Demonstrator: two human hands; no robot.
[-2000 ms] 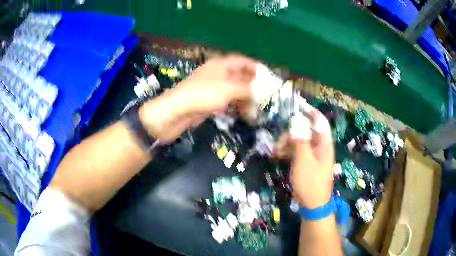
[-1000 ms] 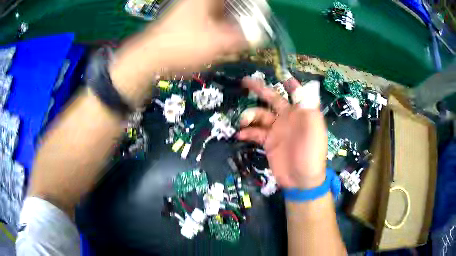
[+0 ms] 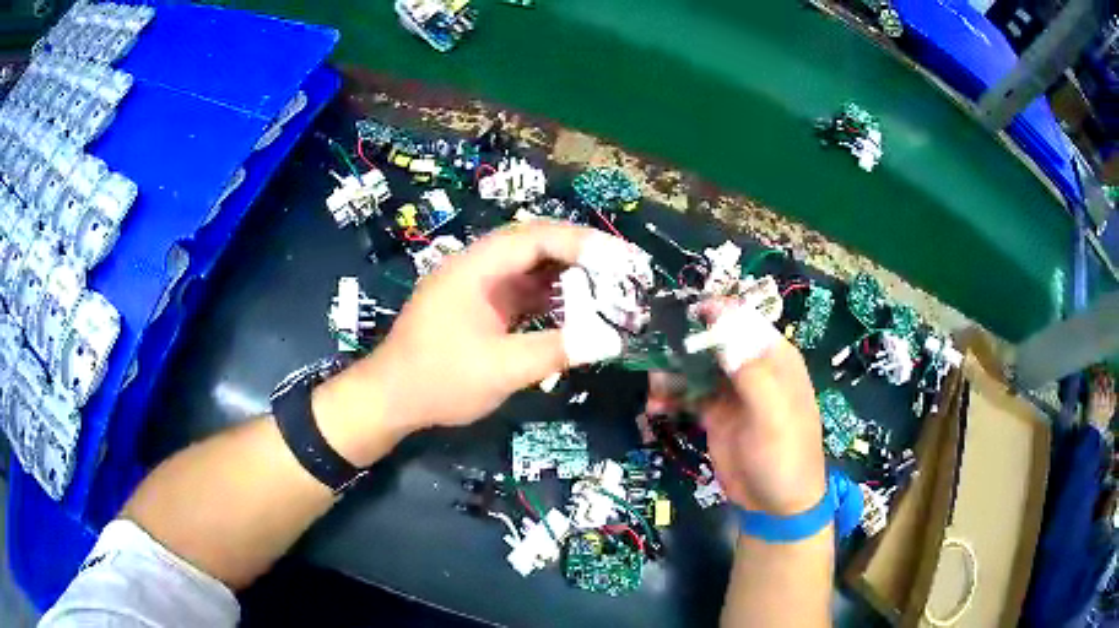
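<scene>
My left hand (image 3: pixel 460 331), with a black watch on the wrist, grips a white plastic socket block (image 3: pixel 620 288) between thumb and fingers. White coverings show on its fingertips. My right hand (image 3: pixel 767 423), with a blue wrist strap, is just to the right, its thumb and finger closed on a dark green circuit board (image 3: pixel 687 368), blurred and partly hidden by the fingers. Dark wires show between the block and the board. A wired board assembly (image 3: pixel 595 497) lies on the dark bench mat (image 3: pixel 405 540) below my hands.
Several more wired board assemblies (image 3: pixel 902 350) lie around both hands. Blue trays (image 3: pixel 227 74) with rows of whitish-grey housings (image 3: pixel 55 233) stand at left. A green conveyor belt (image 3: pixel 712 92) carries assemblies (image 3: pixel 853 133) behind the worn edge. An open cardboard box (image 3: pixel 1000 466) holding a pale ring (image 3: pixel 951 583) is at right.
My left hand has come back from over the belt to the bench and now holds a white block beside my right hand. My right hand has closed on a board. An assembly shows on the belt's far side.
</scene>
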